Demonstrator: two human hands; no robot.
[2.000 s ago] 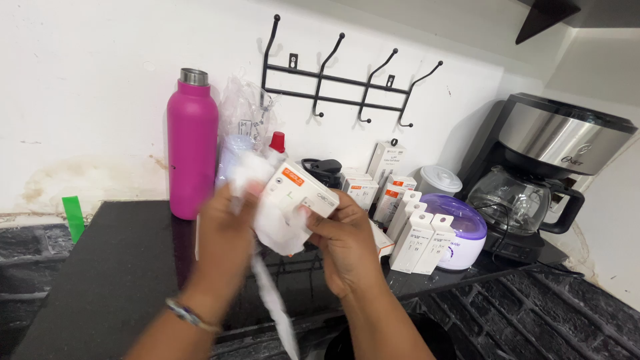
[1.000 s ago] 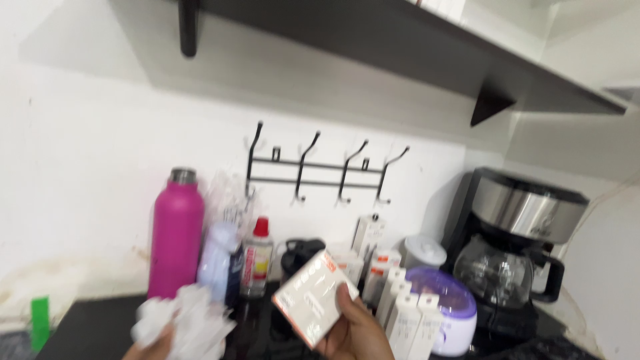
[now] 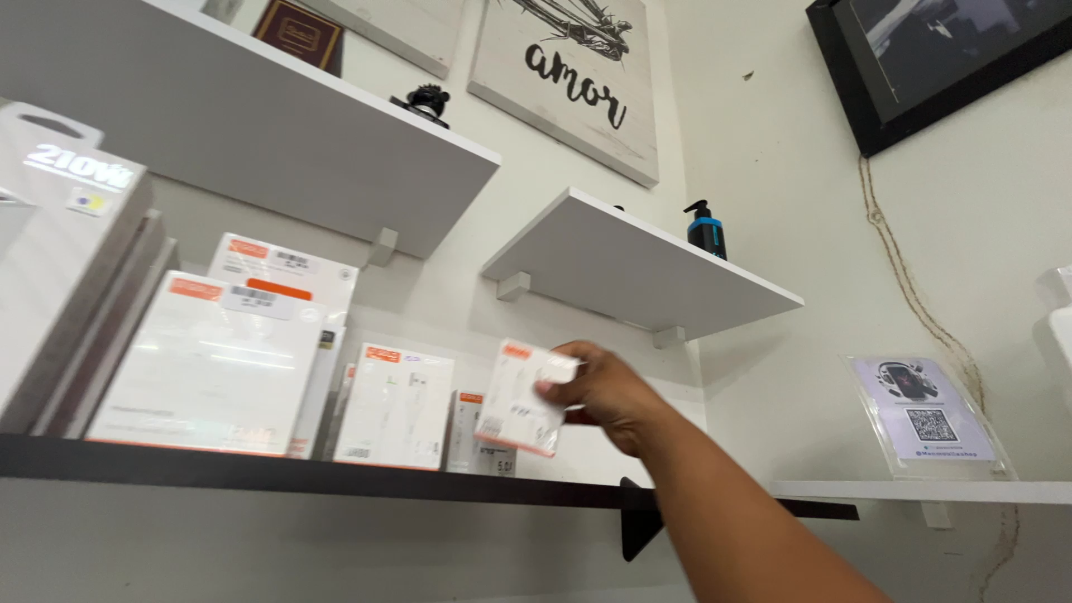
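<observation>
My right hand (image 3: pixel 599 394) grips a small white box with an orange label (image 3: pixel 523 398) by its right side, above the dark shelf (image 3: pixel 335 481). Just left of it on the shelf stands a small box (image 3: pixel 467 431), partly hidden behind the held one. Further left come a white box (image 3: pixel 394 406), a larger white box (image 3: pixel 209 368) and another white box (image 3: pixel 331 272) behind that. My left hand is out of view.
At the far left stands a tall box (image 3: pixel 67 251). Overhead are a grey shelf (image 3: pixel 318 126) and a smaller shelf (image 3: pixel 636 268) with a pump bottle (image 3: pixel 706 230). A triangular bracket (image 3: pixel 639 519) juts below the dark shelf. A printed sign (image 3: pixel 921 419) stands at right.
The view has swung up from the counter to the shelves. My right hand has raised the small box to the dark shelf. My left hand, earlier holding crumpled white material, has left the view.
</observation>
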